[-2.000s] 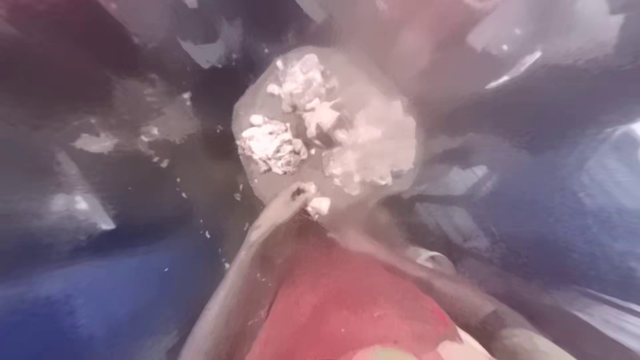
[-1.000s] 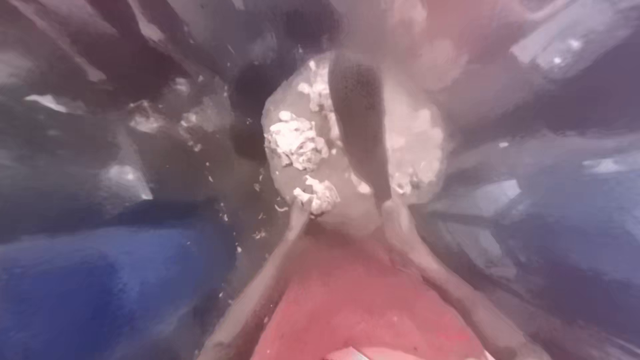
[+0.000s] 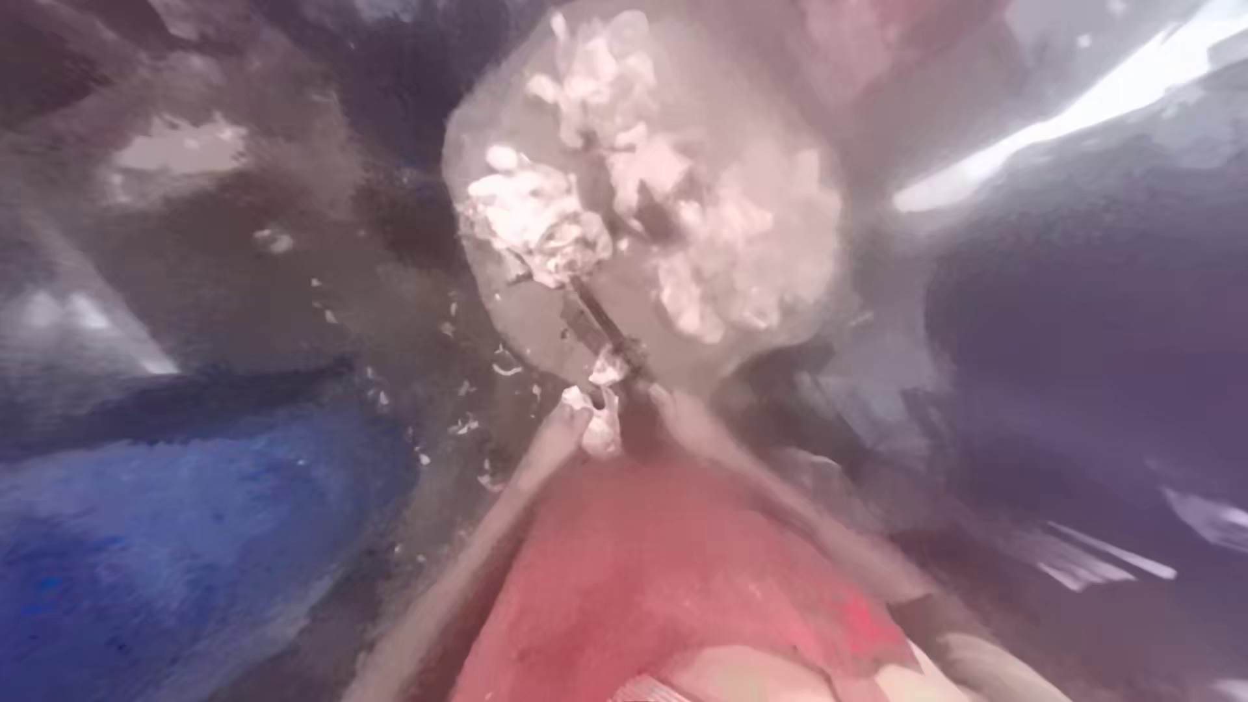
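A round, pale grey block or board (image 3: 624, 302) lies in front of me, with heaps of whitish pieces (image 3: 536, 214) at its left, top and right. My left hand (image 3: 575, 419) holds a small whitish piece (image 3: 603, 429) at the near edge of the round surface. Just right of it, my right hand (image 3: 663, 400) is closed around the near end of a dark, narrow tool (image 3: 595, 317), perhaps a knife, whose far end points up and left to the left heap. The picture is blurred, and the fingers are hard to make out.
Small whitish scraps (image 3: 466, 426) are scattered on the dark ground to the left. A large blue object (image 3: 185, 546) sits at the lower left. Red cloth (image 3: 673, 565) covers my lap. Blurred, dark shapes surround the round surface.
The dark tool, upright over the round surface a second ago, now lies low and tilted up and left. My hands have come closer together.
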